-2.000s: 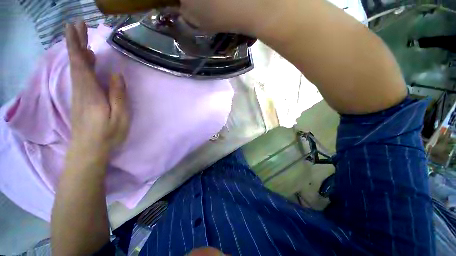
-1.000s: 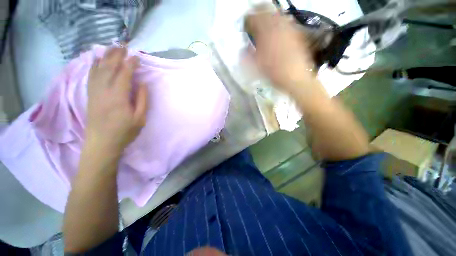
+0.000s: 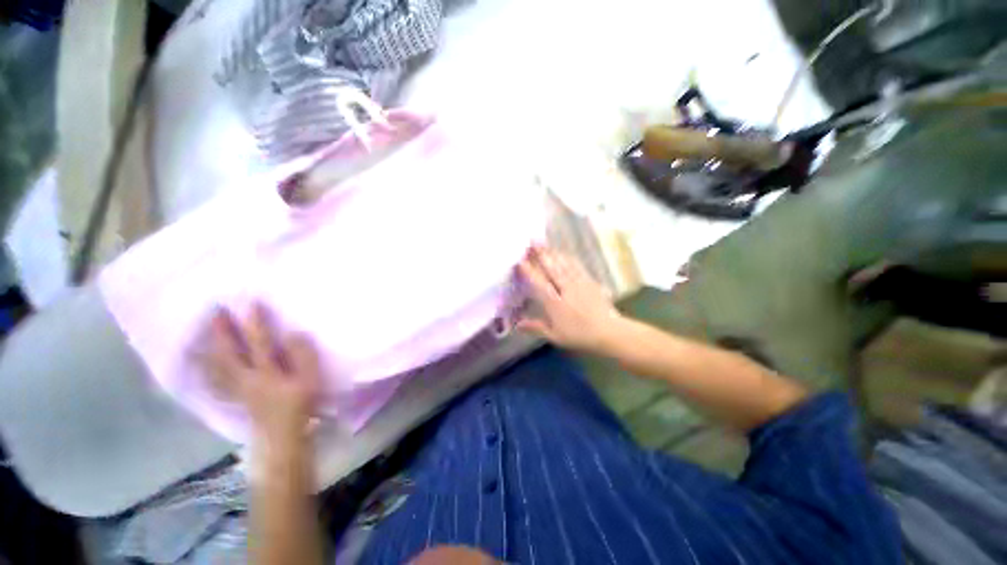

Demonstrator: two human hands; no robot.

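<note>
The pink sleeveless top (image 3: 364,265) lies spread on the grey-white pressing board (image 3: 77,419), washed out by glare in its middle. My left hand (image 3: 260,364) is blurred and rests on the top's lower left part with fingers apart. My right hand (image 3: 569,298) is at the top's right edge; its fingertips touch the fabric, and whether they pinch it cannot be told. White loops show at the top's far edge. The steam iron (image 3: 707,166) with its tan handle stands on white cloth at the board's right end, with no hand on it.
A crumpled striped shirt (image 3: 331,55) lies on the board behind the top. A narrow padded arm (image 3: 99,121) stands at the far left. Hose and cable run right from the iron. A cardboard box (image 3: 922,370) and grey fabric are at the lower right, beside the green floor.
My right hand has left the iron on the white cloth and moved to the top's right edge. The top is now spread wider leftward, and my left hand has moved nearer my body.
</note>
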